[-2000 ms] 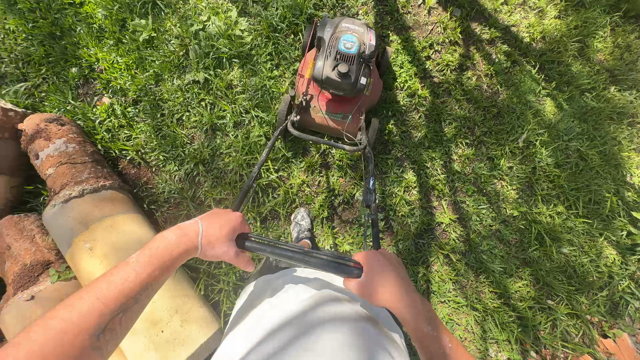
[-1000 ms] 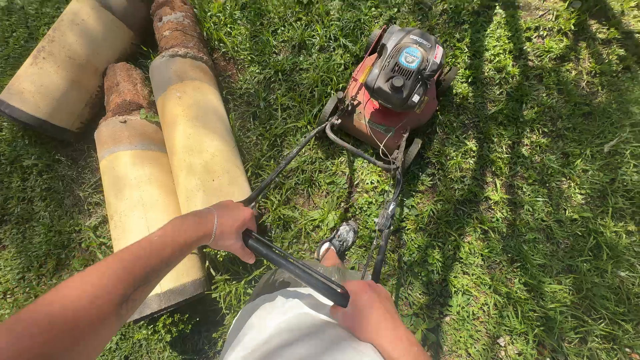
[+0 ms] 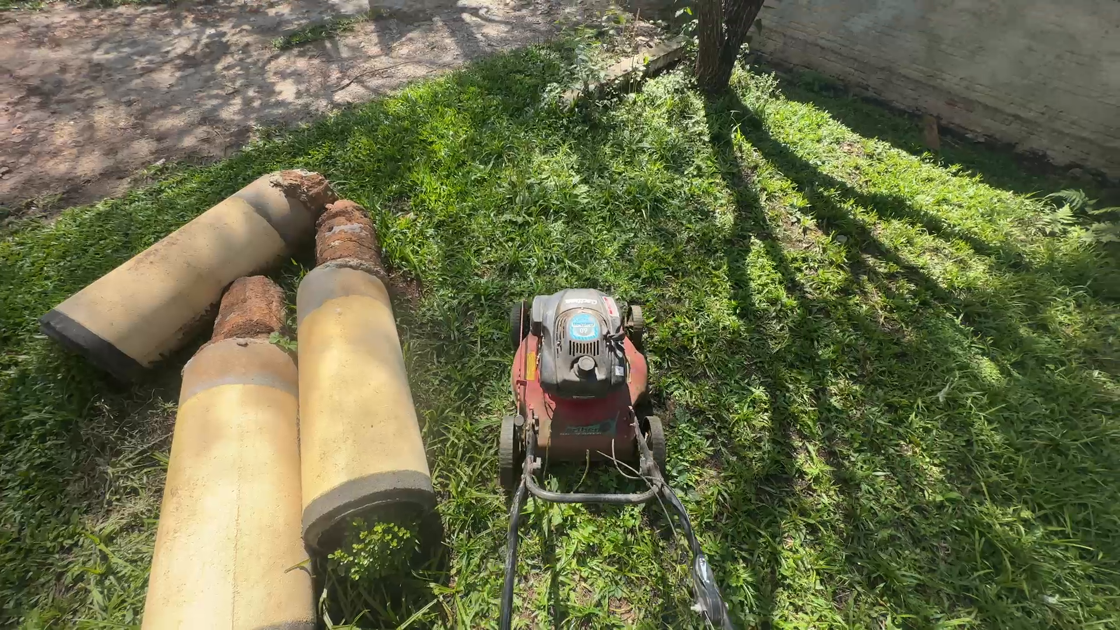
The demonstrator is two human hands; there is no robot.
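A red lawn mower (image 3: 580,394) with a black and grey engine stands on the grass, a little right of the middle of the head view. Its black handle bars (image 3: 513,547) run down and out of the bottom edge. Neither of my hands is in view, and the grip end of the handle is cut off too, so what the hands hold is hidden. Left of the mower lie yellow cylindrical columns with broken red masonry ends, the nearest one (image 3: 363,385) beside the mower's left side.
Two more such columns (image 3: 232,490) (image 3: 188,262) lie farther left. A tree trunk (image 3: 719,44) rises at the top, near a wall (image 3: 954,70) at the upper right. Bare dirt ground (image 3: 175,87) borders the grass at the upper left. Tree shadows cross the grass on the right.
The view has tilted up strongly. Both hands, seen on the mower's handle in the earlier frames, are out of view now. The mower now points straight up the view rather than slanting right.
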